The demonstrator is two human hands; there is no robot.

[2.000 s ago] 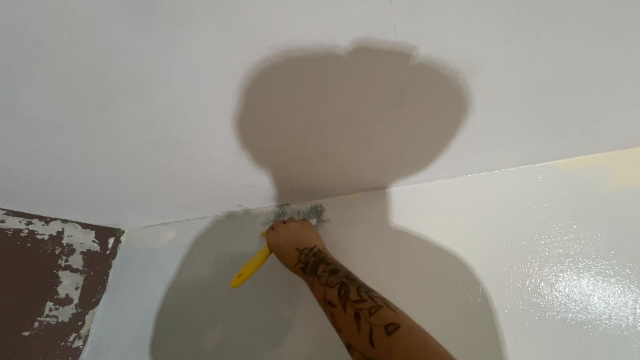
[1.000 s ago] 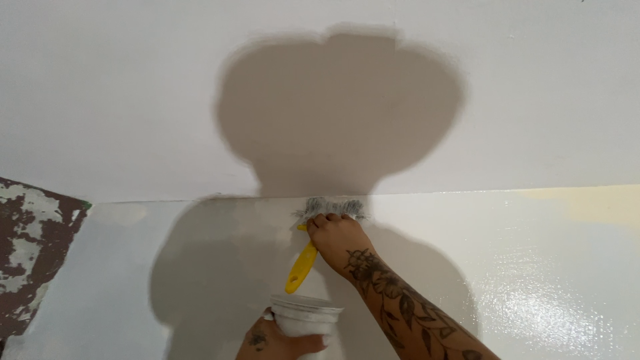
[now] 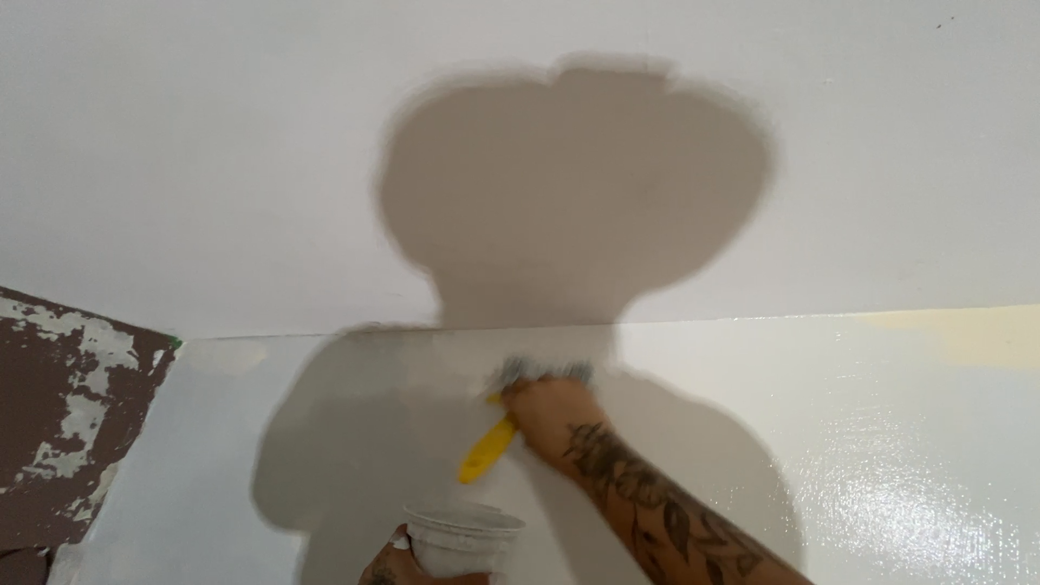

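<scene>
My right hand [image 3: 556, 414] grips a paintbrush with a yellow handle [image 3: 487, 451]. The brush's dark, paint-smeared bristles [image 3: 585, 374] lie against the white wall [image 3: 707, 366], a little below the line where it meets the ceiling. Low in the view, my left hand [image 3: 398, 565] holds a white plastic tub [image 3: 463, 536] below the brush handle, its fingers and thumb around the side. The tub's outside is smeared with white, and what is inside cannot be made out. White paint marks a fingertip of my left hand.
Above is the pale ceiling [image 3: 203, 162], with a large shadow across it and the wall. At the left a brown wall [image 3: 32, 406] with patchy white meets the white wall at a corner. Wet shine shows at the right, and a cream-yellow patch [image 3: 983, 337] lies near the ceiling.
Two seconds ago my left hand and the tub were out of view; they have come in from below. My right hand has moved the brush rightward along the wall, then slightly down from the ceiling line.
</scene>
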